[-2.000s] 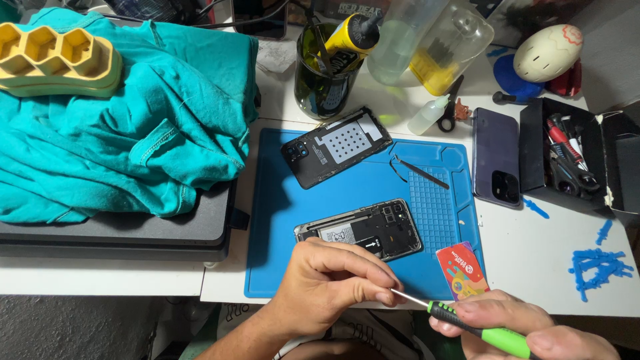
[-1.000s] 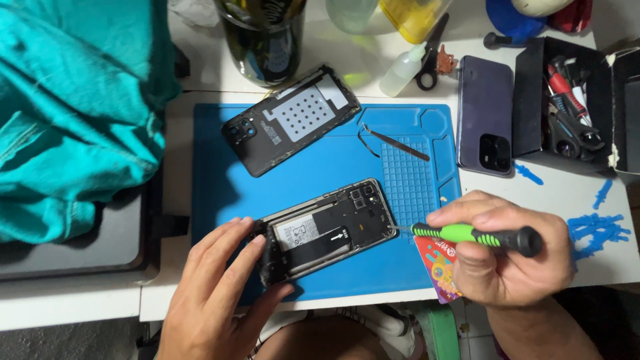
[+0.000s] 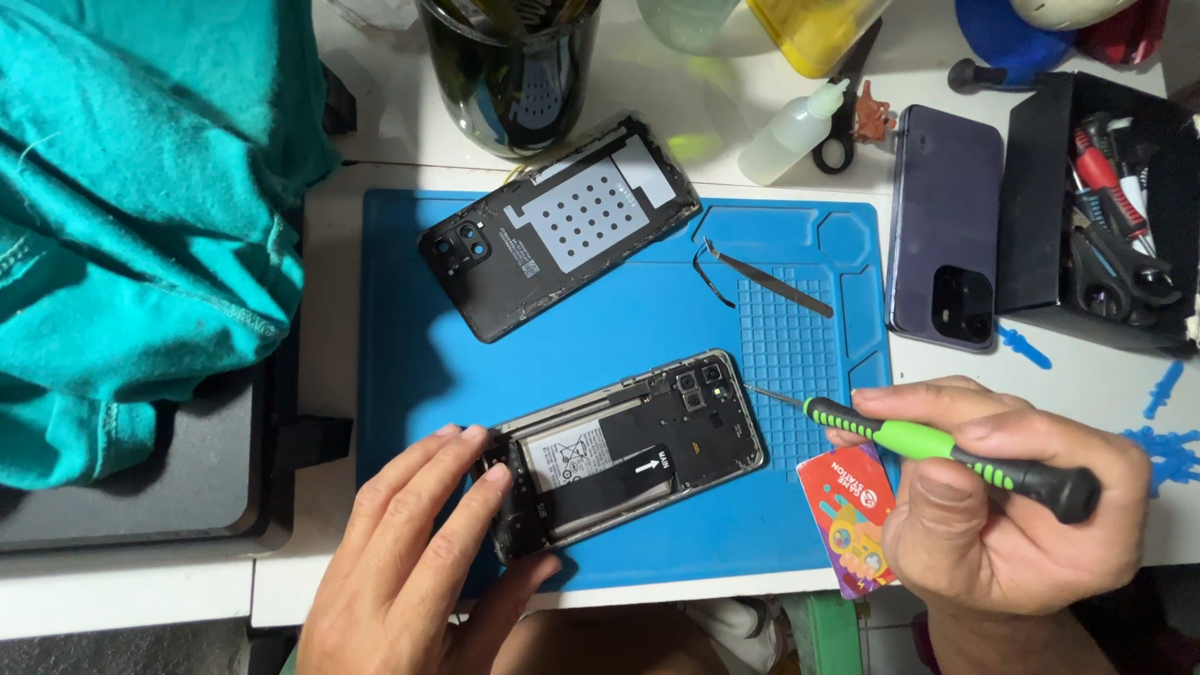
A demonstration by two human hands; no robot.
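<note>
An opened smartphone (image 3: 628,450) lies on the blue silicone repair mat (image 3: 562,328), its battery, flex cable and camera modules showing. My left hand (image 3: 422,553) rests on the phone's lower left end, fingers on top and thumb at the near edge. In my right hand (image 3: 1003,497) is a green and black screwdriver (image 3: 914,439); its thin tip is by the phone's camera end, and whether it touches the frame I cannot tell. The removed back cover (image 3: 562,225) lies inner side up behind the phone. Black tweezers (image 3: 778,283) lie on the mat's grid.
A colourful card (image 3: 848,520) overlaps the mat's near right corner. Right of the mat are a purple smartphone (image 3: 942,225) and a black box (image 3: 1041,187) of tools. Behind stand a dropper bottle (image 3: 792,133), scissors (image 3: 832,150) and a dark glass jar (image 3: 511,75). Teal cloth (image 3: 141,216) covers the left.
My left hand has gone from the screwdriver's shaft to the phone's left end. The screwdriver in my right hand has swung round towards the camera end. The view has moved closer.
</note>
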